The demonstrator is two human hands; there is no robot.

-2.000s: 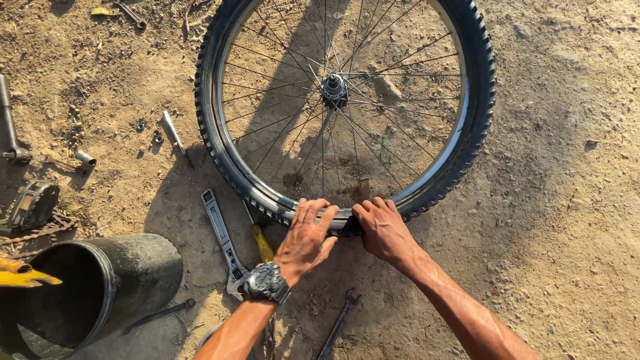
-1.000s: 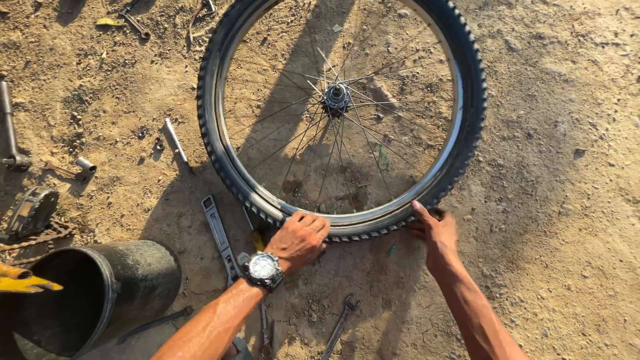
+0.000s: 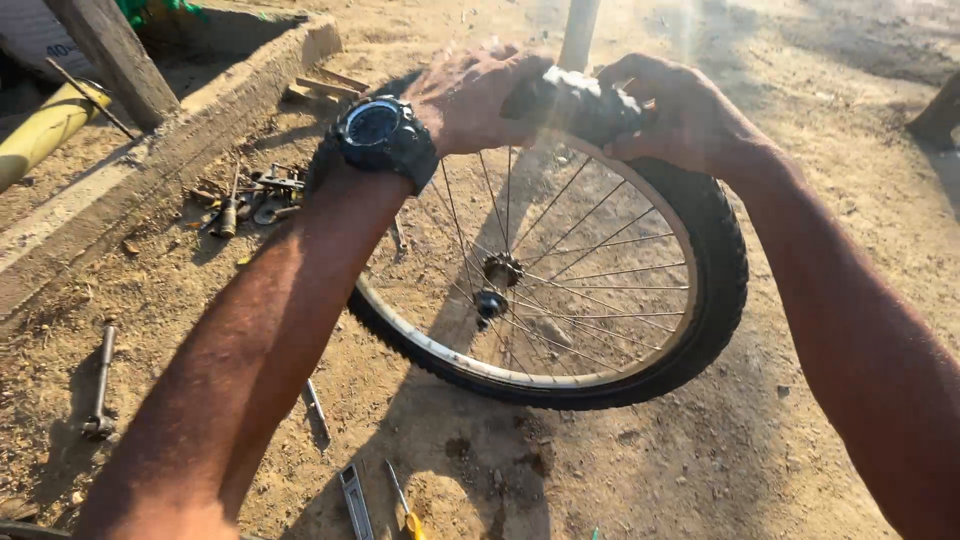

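Observation:
A bicycle wheel with spokes, a rear hub (image 3: 501, 281) and a knobby black tire (image 3: 716, 262) is tilted up from the ground, its far edge raised. My left hand (image 3: 480, 97), with a black watch (image 3: 373, 127) on the wrist, grips the tire at the top left of the wheel. My right hand (image 3: 671, 109) holds the tire at the top right, fingers curled around the tread. Between the hands a short stretch of tread shows in sun glare. Fingertips of the left hand are partly hidden by the tire and glare.
A concrete curb (image 3: 172, 150) runs along the left, with metal parts (image 3: 262, 199) beside it. A metal tool (image 3: 103, 382) lies at left. Nearer me are a thin metal rod (image 3: 318, 409), an adjustable wrench's handle (image 3: 355, 501) and a yellow-handled screwdriver (image 3: 409, 510). A post (image 3: 579, 34) stands beyond the wheel.
Both hands have moved from the wheel's near edge to its far edge. That edge is now lifted, where the wheel looked flat before. The view has tilted up, showing the curb.

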